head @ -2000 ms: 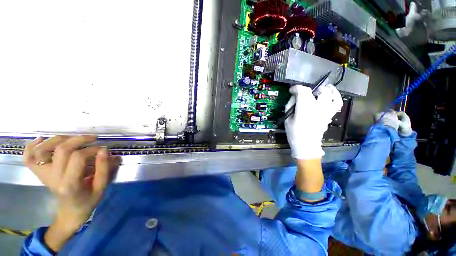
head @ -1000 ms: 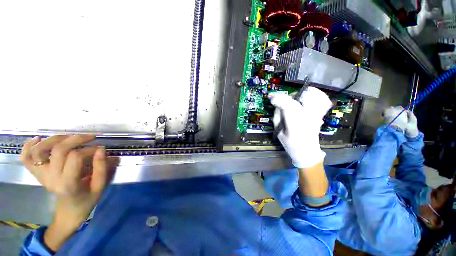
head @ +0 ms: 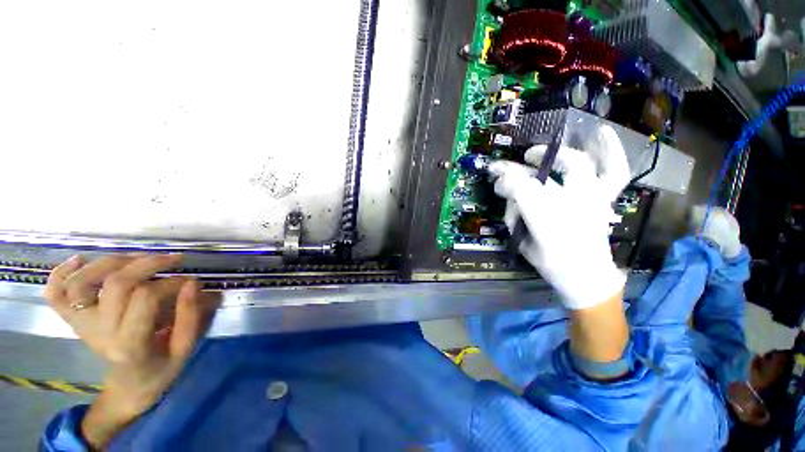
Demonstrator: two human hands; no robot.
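Note:
The green circuit board (head: 468, 115) lies in its black carrier (head: 428, 132). My right hand (head: 574, 212), in a white knit glove, is over the board's near part and holds a slim black tool (head: 552, 154), perhaps tweezers. Its fingers are at the small parts beside the silver heatsink (head: 649, 154) and hide part of the board; the tool's working tip cannot be made out. Dark red wound chokes (head: 532, 38) stand at the far end. My left hand (head: 128, 305) is bare, with a ring, and its curled fingers rest on the conveyor rail (head: 309, 305).
A pale worn plate (head: 176, 115) lies left of the carrier, with a ridged shaft (head: 357, 132) along its side. A dark chain (head: 300, 275) runs along the rail. At the right are another person's gloved hand (head: 719, 231), blue sleeves and a coiled blue cord (head: 763, 119).
The board and carrier have shifted right in the picture. My right hand has moved right with them, its fingers now spread more around the black tool. My left hand has stayed on the rail.

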